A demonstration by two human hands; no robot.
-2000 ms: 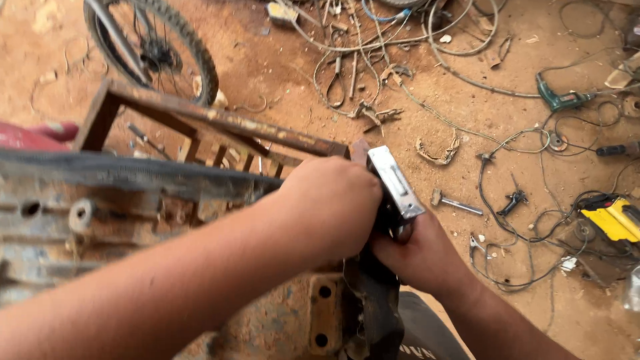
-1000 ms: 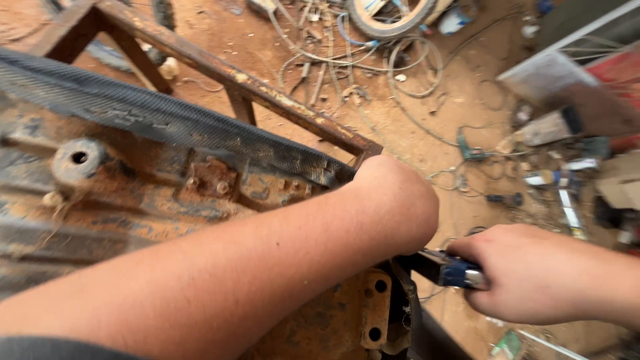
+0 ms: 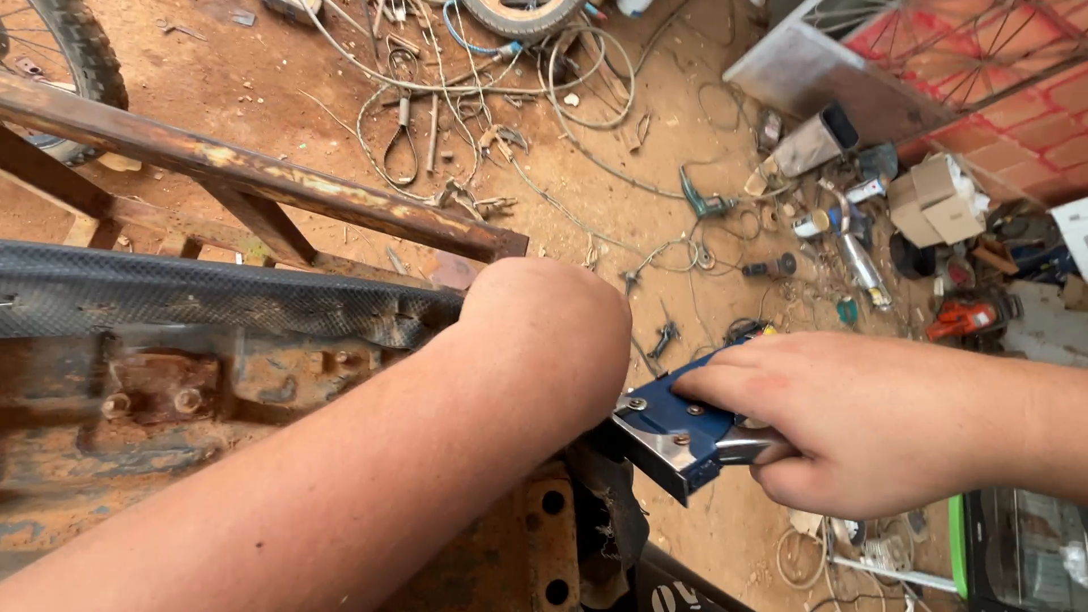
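Note:
My right hand is closed round the chrome lever of a blue and metal staple gun. The tool's front end lies close beside my left hand, which is bent over the end of a rusty metal pan. The left fingers are hidden behind the wrist, so what they hold does not show. Black textured covering runs along the upper edge of the rusty pan and ends near my left hand. Dark loose fabric hangs below that hand, by a bracket with holes.
A rusty steel frame extends behind the pan's edge. On the dirt floor lie a tangled cable, a green drill, an angle grinder and a chrome exhaust pipe. A cardboard box stands at the right.
The staple gun was upright between my two hands two seconds ago; now it is held out to the right of my left hand, tilted. The view has shifted.

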